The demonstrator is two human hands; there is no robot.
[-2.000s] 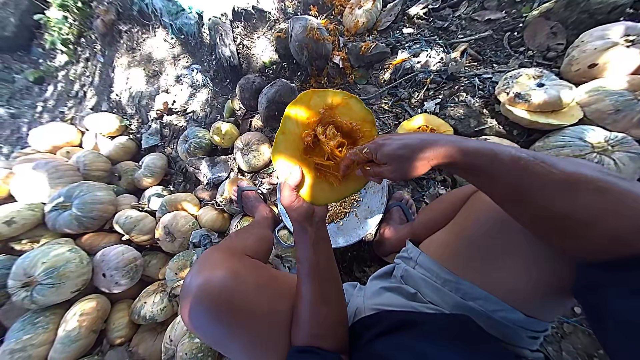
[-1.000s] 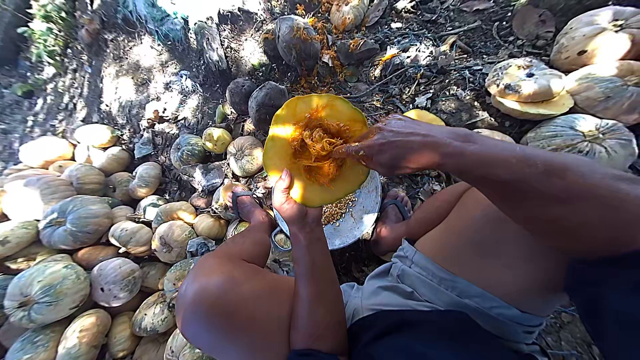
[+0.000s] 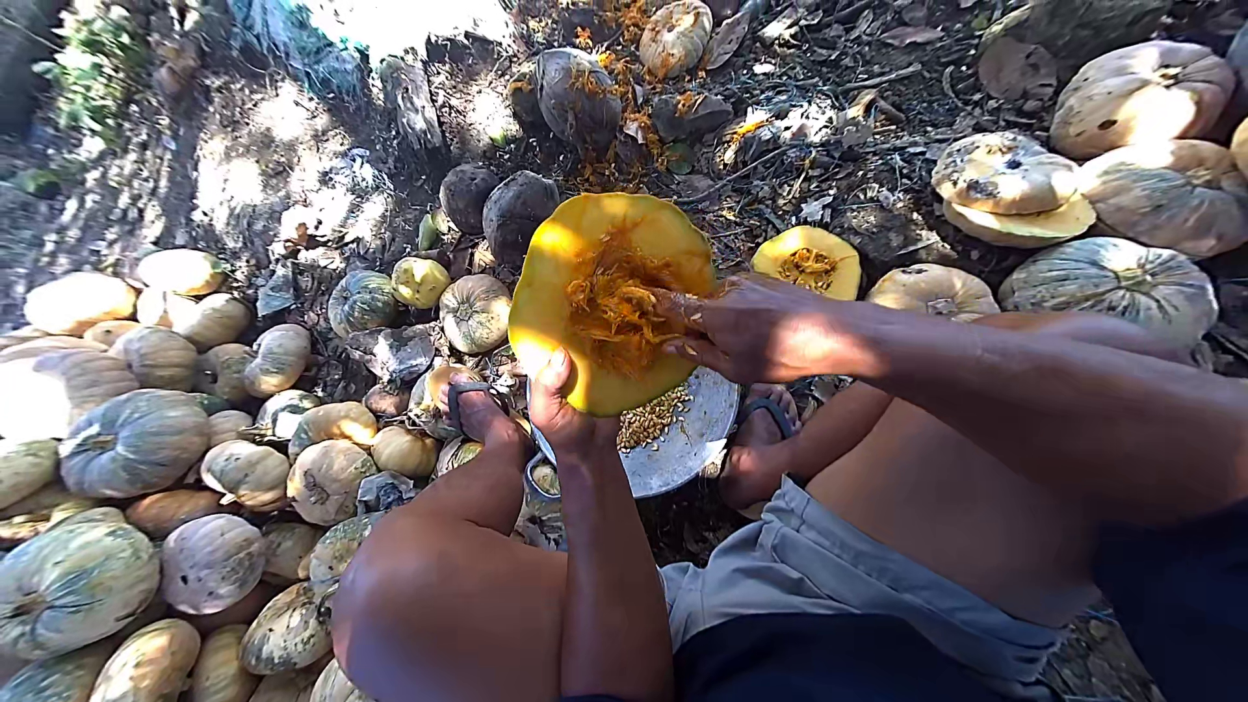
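Note:
A halved pumpkin (image 3: 546, 283) is held up in front of me, its yellow cut face toward the camera. My left hand (image 3: 570, 409) grips it from below, thumb on the lower rim. Inside the hollow, the fingertips of my right hand (image 3: 741, 327) are in the stringy orange pulp (image 3: 624, 312); whether they pinch any of it cannot be seen clearly. Under the pumpkin, between my feet, lies a round metal basin (image 3: 673, 468) with pale pumpkin seeds (image 3: 651, 421) in it.
Many whole pumpkins (image 3: 136, 444) crowd the ground at left. Another cut pumpkin half (image 3: 807, 261) lies beyond my right hand, with more pumpkins (image 3: 1111, 288) at right. Dark coconut husks (image 3: 522, 214) and scattered orange pulp (image 3: 624, 175) lie ahead. A metal cup (image 3: 544, 476) stands beside the basin.
My right hand has moved from the right part of the hollow further into the pulp, which looks looser and more pulled up than before. My left hand keeps its hold on the pumpkin half.

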